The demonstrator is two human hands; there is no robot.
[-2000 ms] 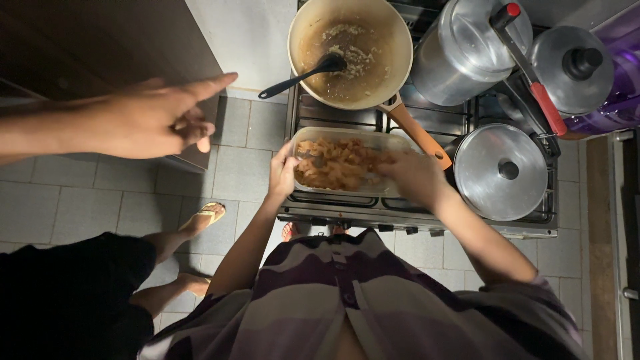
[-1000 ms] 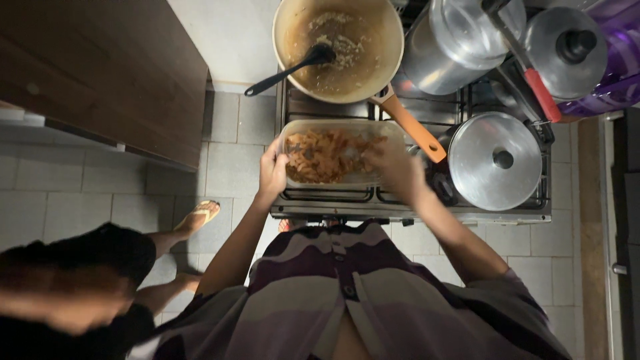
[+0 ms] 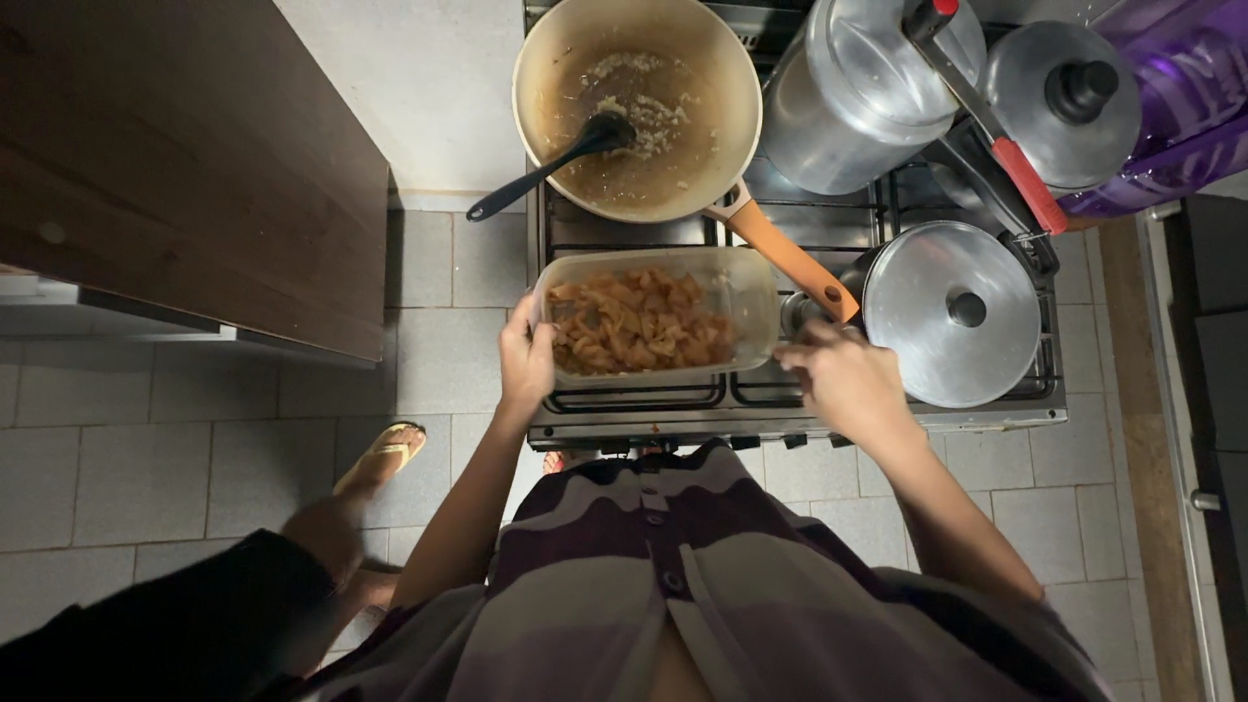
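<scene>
My left hand (image 3: 527, 361) grips the left end of a clear plastic container (image 3: 758, 292) that holds orange-brown food pieces (image 3: 648, 322). Just past the container's right end is my right hand (image 3: 843, 375), blurred, fingers curled; whether it holds anything cannot be told. Above the container, a cream pan (image 3: 526, 97) on the stove has oily liquid and chopped bits inside. A black spoon (image 3: 546, 175) rests in it, its handle over the left rim. The pan's orange handle (image 3: 790, 258) points down to the right, close above my right hand.
On the gas stove (image 3: 643, 414), right side, stand a lidded pot (image 3: 951, 312), a tall aluminium pot (image 3: 829, 117) and a pressure cooker (image 3: 1063, 107) with a red-tipped handle near it. Purple packaging (image 3: 1180, 97) lies beyond. A brown cabinet (image 3: 195, 175) and another person's leg (image 3: 361, 478) are at left.
The other person's arm, pointing over the floor two seconds ago, dropped and is now out of view. My right hand has moved from over the food to beyond the container's right end.
</scene>
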